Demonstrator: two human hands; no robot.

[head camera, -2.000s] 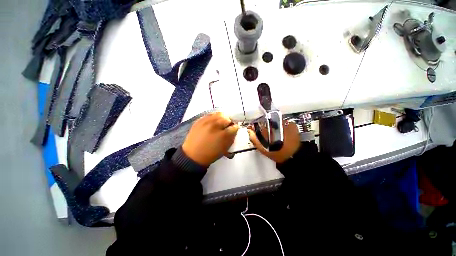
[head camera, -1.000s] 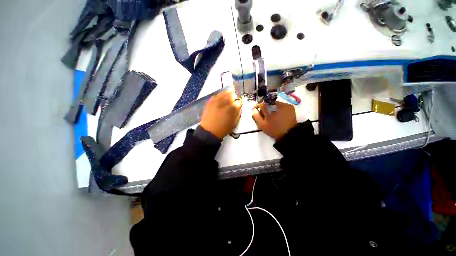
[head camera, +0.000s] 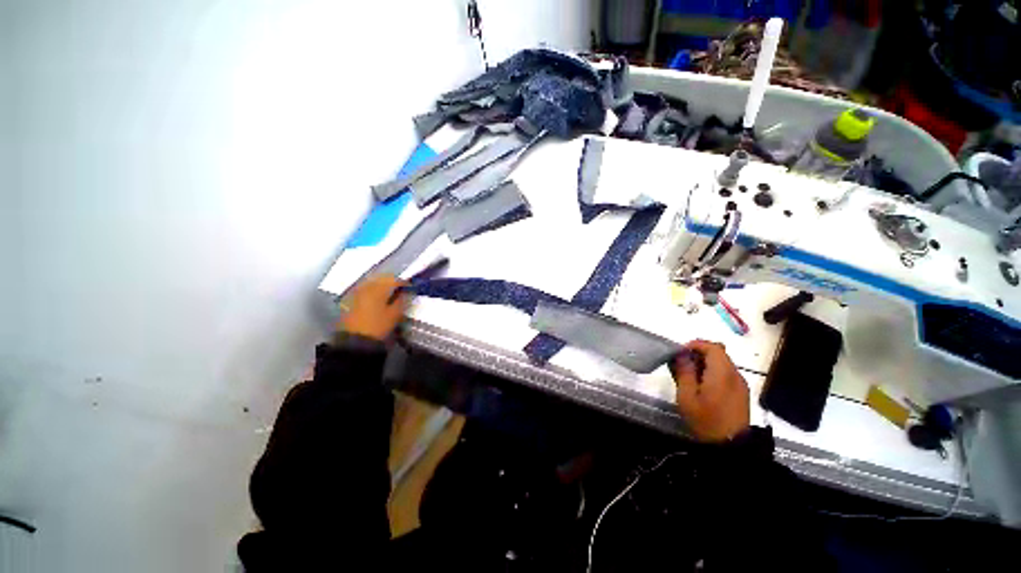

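A long fabric band (head camera: 476,291), navy on its face and grey on its reverse, lies across the white table near its front edge. My left hand (head camera: 373,308) grips the band at the table's left front corner. My right hand (head camera: 713,394) holds the right end of the grey-backed part (head camera: 610,337), in front of the sewing machine head (head camera: 829,252). Another length of navy band (head camera: 619,260) runs back beyond it, with a grey-backed end (head camera: 591,174) farther back. The fingertips of both hands are partly hidden by fabric.
Folded grey pieces (head camera: 488,212) and a heap of dark cut pieces (head camera: 560,103) lie at the far left of the table. A red-and-blue tool (head camera: 733,316), a smartphone (head camera: 802,370) and a yellow block (head camera: 889,405) lie right of the needle. A bottle (head camera: 842,140) stands behind the machine.
The view has swung left and widened. Both hands have left the needle area; my left hand moved to the table's left corner, my right hand to the front edge, with the band between them.
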